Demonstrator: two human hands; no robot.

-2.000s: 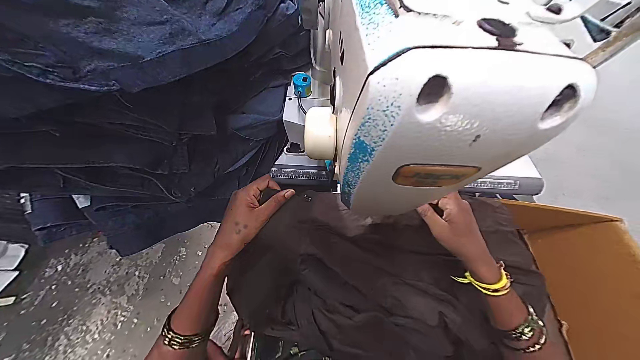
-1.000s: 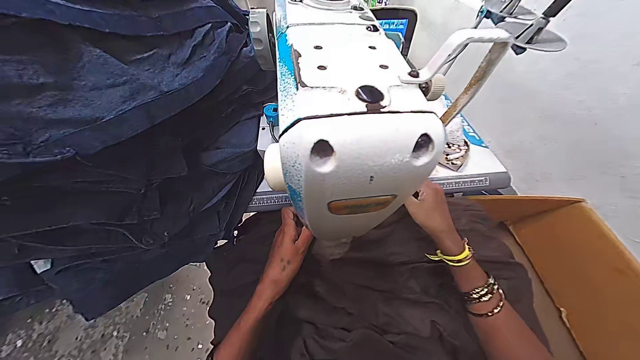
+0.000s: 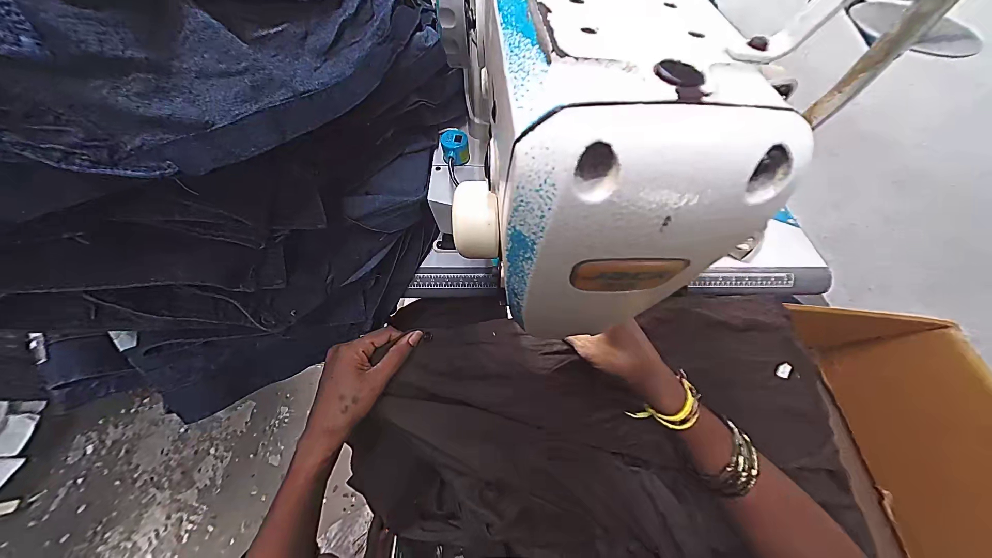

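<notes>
Dark brown cloth (image 3: pixel 496 426) lies over the bed of a white and blue Jack sewing machine (image 3: pixel 635 209) and hangs down toward me. At the cloth's upper left edge, my left hand (image 3: pixel 360 376) pinches it between thumb and fingers. My right hand (image 3: pixel 620 349) rests on the cloth just right of the machine head, its fingertips hidden behind the head. The needle and presser foot are also hidden by the head. A small white piece (image 3: pixel 783 370) lies on the cloth at the right.
A large heap of dark denim garments (image 3: pixel 194 217) rises at the left, close to the machine. An open cardboard box (image 3: pixel 914 411) stands at the right beside the cloth. The speckled floor (image 3: pixel 155 465) shows at lower left, with scraps. A pole (image 3: pixel 876 62) stands behind the machine.
The view has swung about. My left hand, close beside the machine head one second ago, is now farther left along the cloth's edge. More flat cloth shows right of my right hand.
</notes>
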